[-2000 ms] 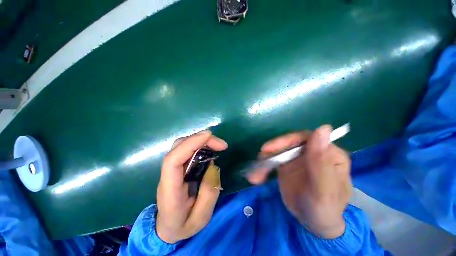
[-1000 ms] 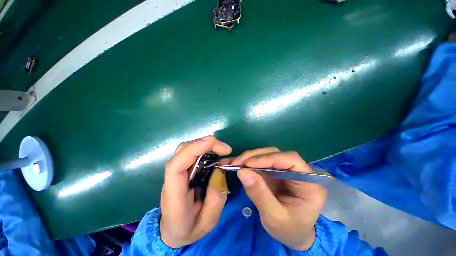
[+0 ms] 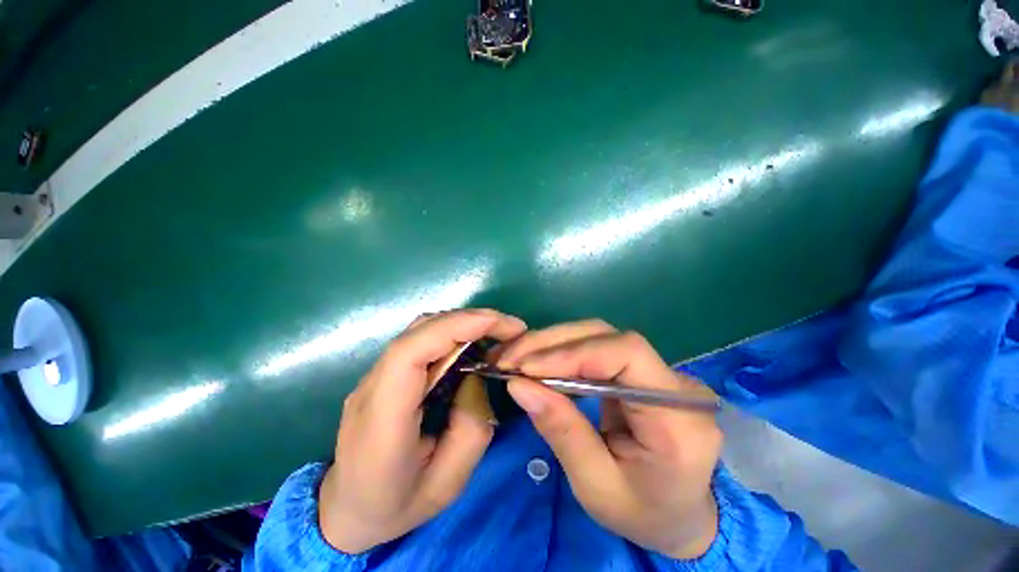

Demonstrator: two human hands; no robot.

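Observation:
My left hand (image 3: 405, 441) holds a dark watch case (image 3: 443, 388) with a shiny rim, tilted, between its fingers and thumb. A yellow-tan finger cot (image 3: 474, 402) covers the left thumb. My right hand (image 3: 626, 436) holds slim silver tweezers (image 3: 626, 392), their tip at the open inside of the case. The fingers of both hands are close together there. The case is partly hidden by the fingers, and its inner parts are too small to tell apart.
Unfinished watch units (image 3: 500, 30) lie on the green worktop (image 3: 369, 145) at the top. Another unit (image 3: 29, 146) lies beyond the white rail (image 3: 212, 78). A white disc base (image 3: 51, 361) stands at left. A blue-sleeved person (image 3: 950, 302) is at right, near a crumpled pale cloth (image 3: 998, 28).
My right hand has moved left, bringing the tweezers from beside the case to its inside. Since one second ago the hands have closed in slightly, and the view has shifted a little.

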